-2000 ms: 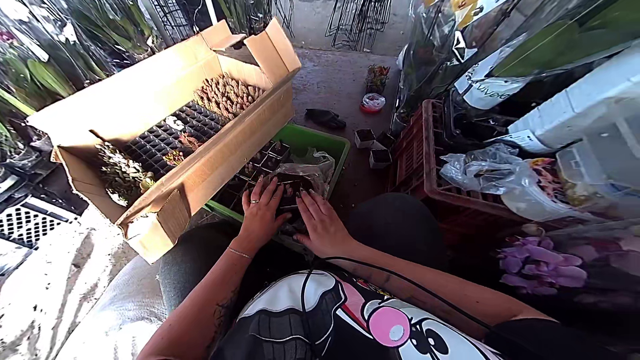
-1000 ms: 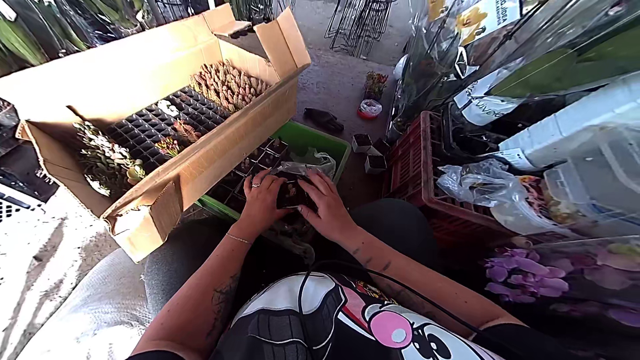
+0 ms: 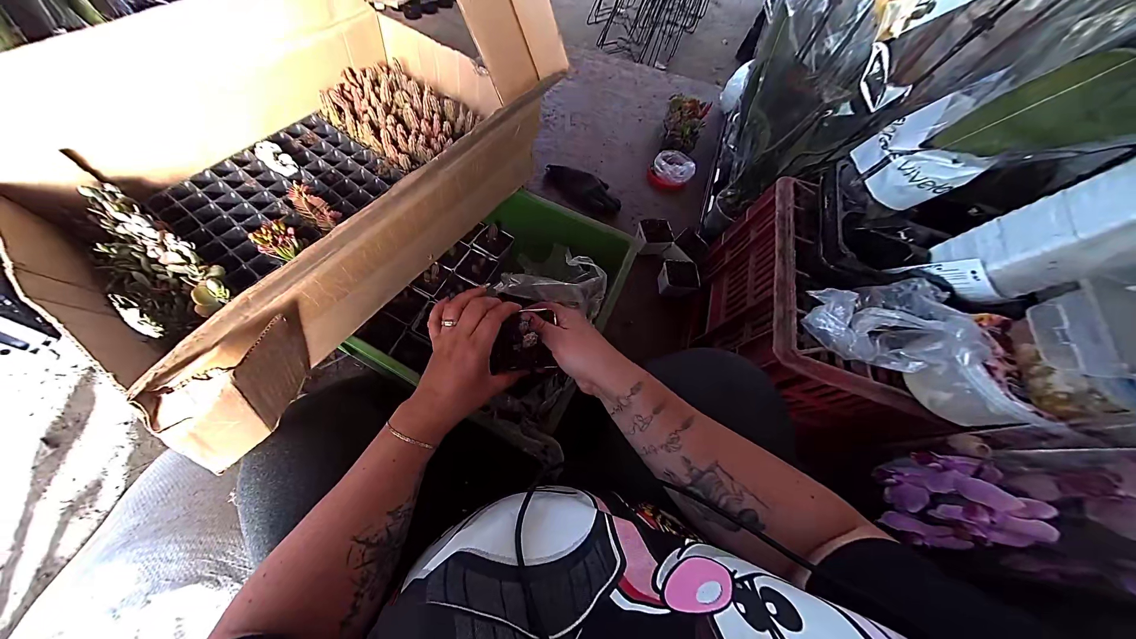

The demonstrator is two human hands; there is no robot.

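Observation:
Between my two hands is a small dark plant pot [image 3: 517, 348] filled with soil, with a small pale-tipped plant in it. My left hand [image 3: 461, 351] curves around the pot's left side, its thumb at the near edge. My right hand [image 3: 572, 346] holds the right rim, fingertips close to the little plant. Underneath and beyond, a green plastic crate [image 3: 612, 284] holds several small square pots [image 3: 490, 241] and a clear plastic bag [image 3: 568, 280]. Part of the pot and what lies beneath it are hidden by my fingers.
A cardboard box [image 3: 417, 217] with a black cell tray [image 3: 231, 200], small cacti [image 3: 399, 111] and succulents [image 3: 151, 257] stands at left. At right is a dark red crate [image 3: 785, 284] with plastic bags. Small pots [image 3: 679, 275], a black glove [image 3: 581, 188] and a red-rimmed tub [image 3: 672, 169] lie beyond.
Both hands have stayed over the green crate. Their fingers have shifted from lying over the dark contents to the sides of the pot, which now shows between them.

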